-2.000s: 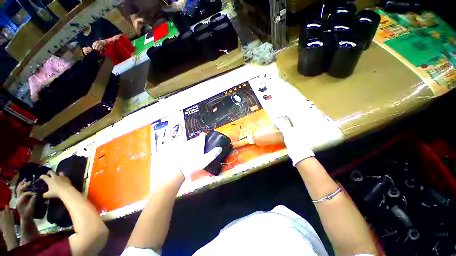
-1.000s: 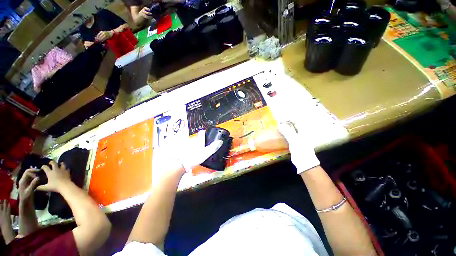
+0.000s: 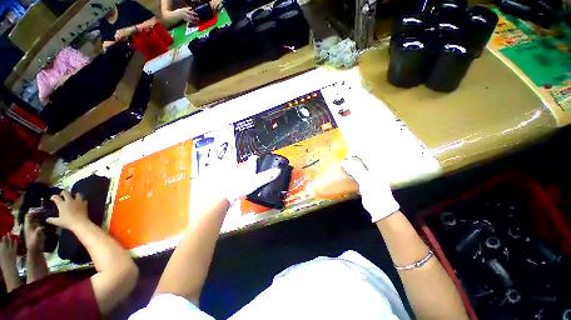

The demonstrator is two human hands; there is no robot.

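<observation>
My left hand [image 3: 245,181], in a white glove, holds a glossy black housing [image 3: 273,183] over the front of the printed orange and black mat [image 3: 285,128]. The thumb lies on top of the housing. My right hand [image 3: 370,184], also white-gloved, is at the mat's right edge. It holds a pale amber squeeze bottle [image 3: 333,180], which blends into the orange print. The bottle's thin tip points left toward the housing; whether it touches cannot be told.
Upright black housings [image 3: 447,62] stand on brown board at the right. A carton tray [image 3: 250,80] of black pieces stands behind the mat, crumpled plastic [image 3: 338,52] beside it. A red bin [image 3: 441,250] is below right. Another worker's arm [image 3: 94,240] is at left.
The view has shifted slightly. The black housing has turned a little in my left hand. The bottle stays in my right hand, fainter against the mat.
</observation>
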